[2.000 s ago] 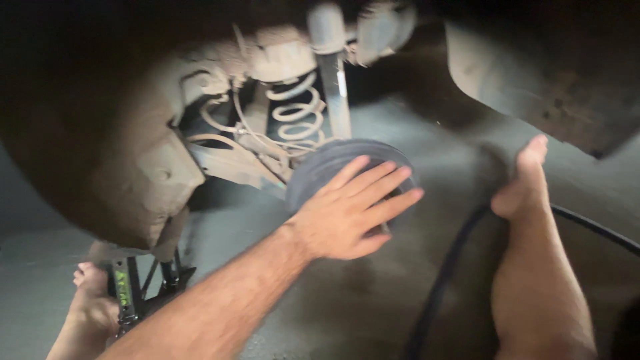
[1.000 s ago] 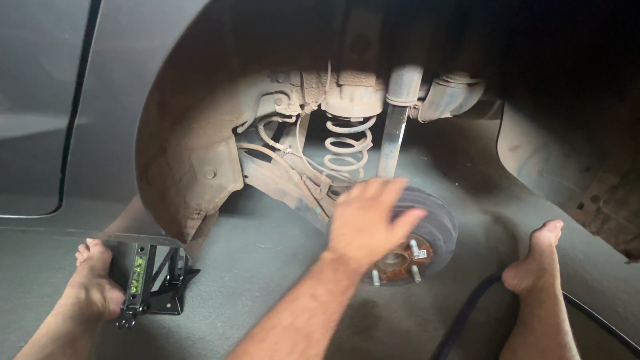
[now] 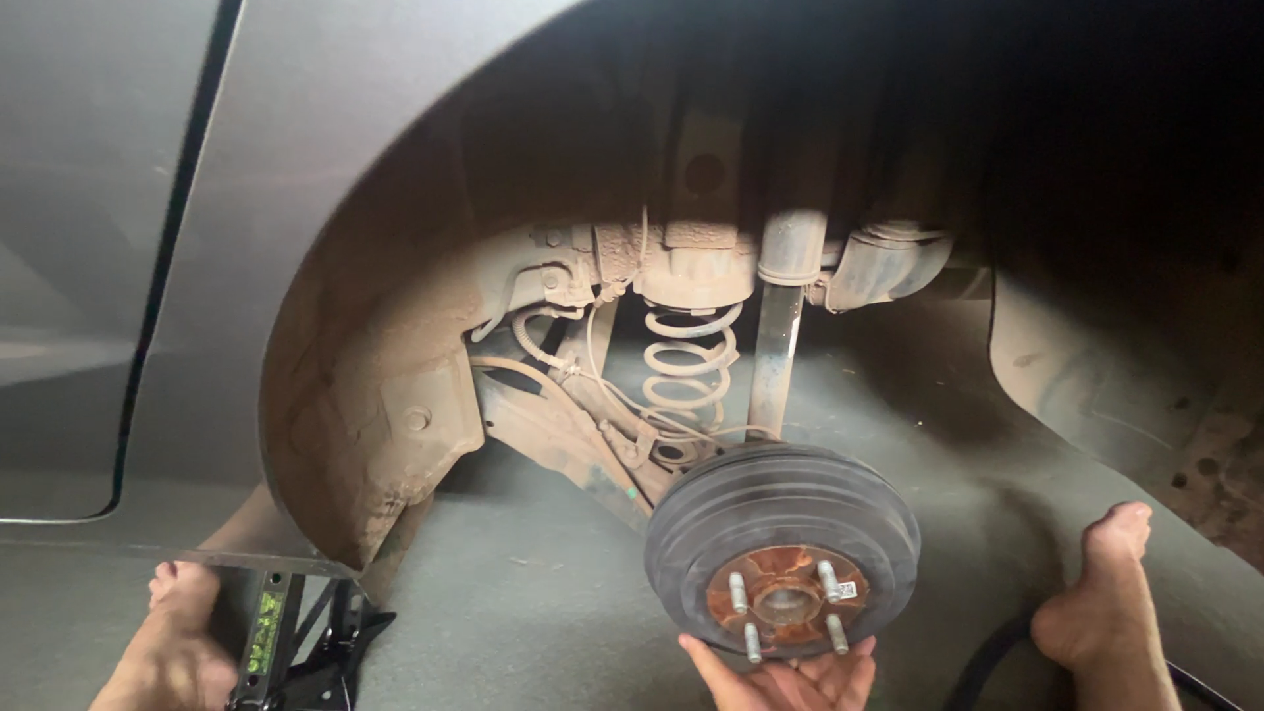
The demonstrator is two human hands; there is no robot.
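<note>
A dark ribbed brake drum (image 3: pixel 780 504) sits at the end of the rear suspension arm, its rusty hub face (image 3: pixel 787 597) towards me with several bare wheel studs. From below, my left hand (image 3: pixel 785 681) cups the drum's lower edge, palm up, thumb at the left and fingers curled against the rim. The palm is partly cut off by the bottom of the view. Behind the drum stand a coil spring (image 3: pixel 688 360) and a shock absorber (image 3: pixel 775 365). My right hand is out of view.
The grey car body (image 3: pixel 296 197) and its wheel arch surround the suspension. A black metal jack (image 3: pixel 336 647) with a green label stands at lower left, beside a bare foot (image 3: pixel 183 632). Another bare foot (image 3: pixel 1096 583) is at right, near a black hose (image 3: pixel 987 667).
My left hand has moved from the drum's upper face down to its lower edge and turned palm up. The hub face and studs are now uncovered.
</note>
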